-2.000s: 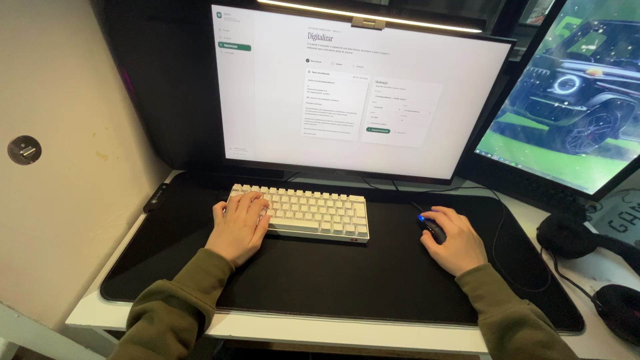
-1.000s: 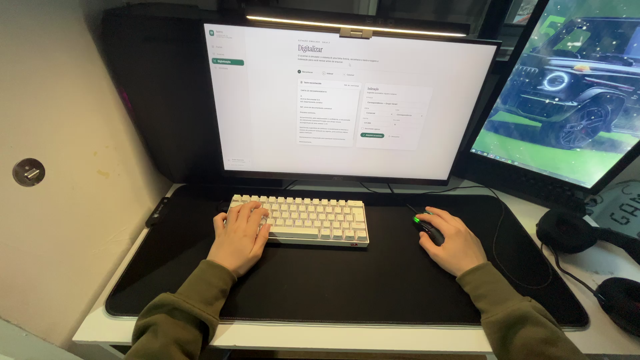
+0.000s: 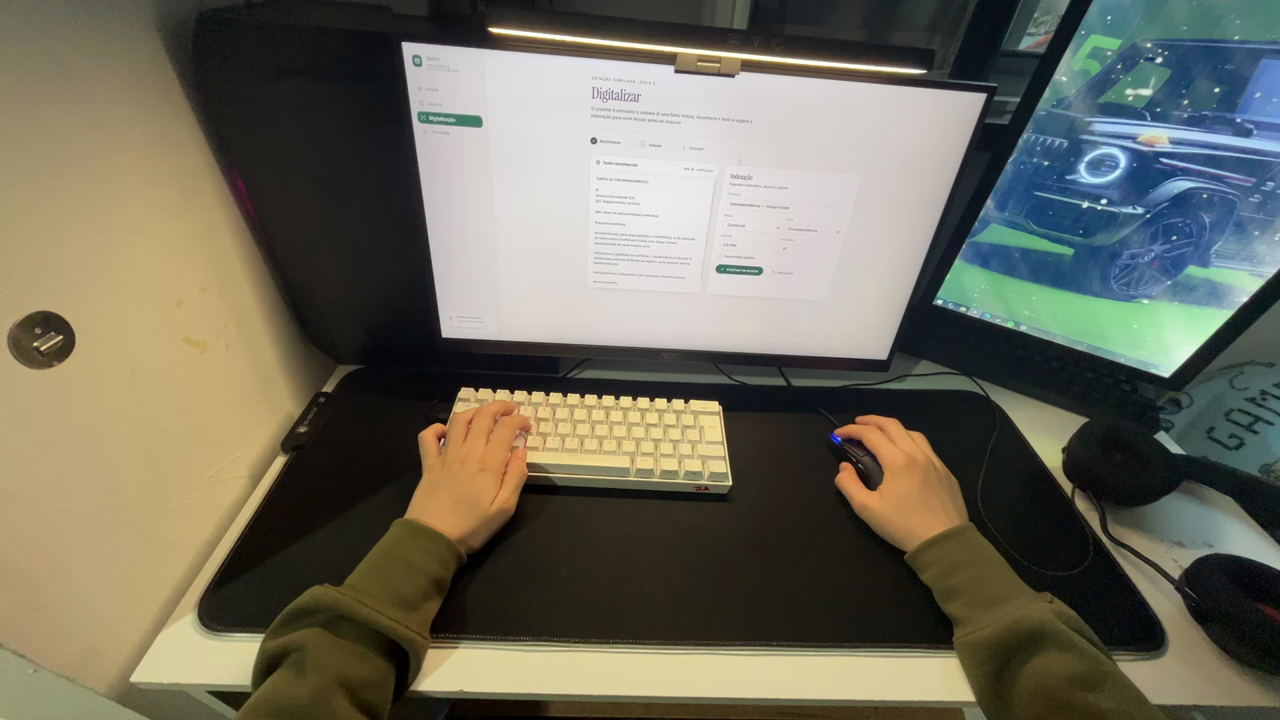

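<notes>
My left hand (image 3: 472, 475) rests on the left end of a compact white keyboard (image 3: 620, 435), fingers spread over the keys. To the right, my right hand (image 3: 900, 480) is curled around a small black wired mouse (image 3: 858, 462) whose wheel glows blue. Both keyboard and mouse are on a large black desk mat (image 3: 700, 570). Behind them stands a computer monitor (image 3: 540, 240) showing a light page with a text panel, a form and a green button. The palm side of both hands is hidden.
A lit light bar (image 3: 707, 62) tops the monitor. A second monitor (image 3: 1120, 180) showing a dark car stands at the right, near black headphones (image 3: 1120, 462) on the white desk (image 3: 700, 672). A wall with a round metal fitting (image 3: 41, 340) is at the left.
The mouse's light has gone from blue to green and back to blue. Both hands have stayed at the keyboard and mouse.
</notes>
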